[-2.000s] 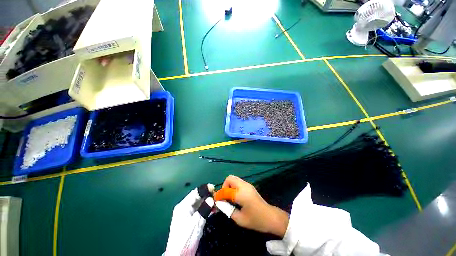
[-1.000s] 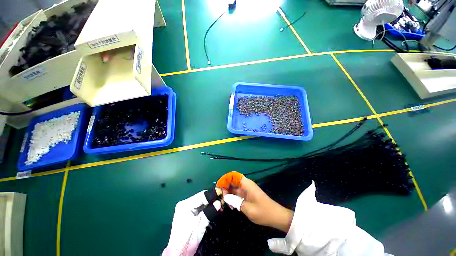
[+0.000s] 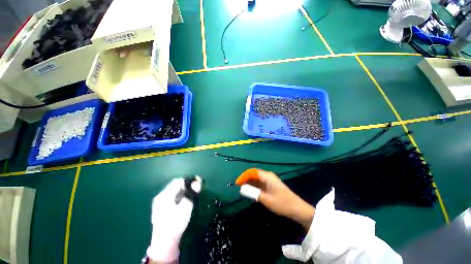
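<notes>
My left hand (image 3: pixel 173 214), white-gloved with black finger cots, is blurred over the mat at lower centre-left; whether its fingers hold anything is not clear. My right hand (image 3: pixel 279 196), with an orange cot and a white wrap, is at the near ends of the black cables, its fingertips close together. A small cable end (image 3: pixel 231 184) shows just left of them; I cannot tell if it is held. The fanned black cable bundle (image 3: pixel 366 178) lies at right. More black cables with pale-specked ends (image 3: pixel 219 237) lie below and between my hands.
Blue tray of grey-brown grains (image 3: pixel 329 121) at centre; blue trays of black parts (image 3: pixel 188 116) and white parts (image 3: pixel 93 136) at left. Cream bins (image 3: pixel 124 95) are stacked behind, a person's fingertip in one. White fan (image 3: pixel 408 15) and cream tray (image 3: pixel 439 82) at far right.
My hands were together a second ago and are now apart. My left hand has moved left; my right hand stays by the cables. The view has shifted slightly, moving the trays rightward.
</notes>
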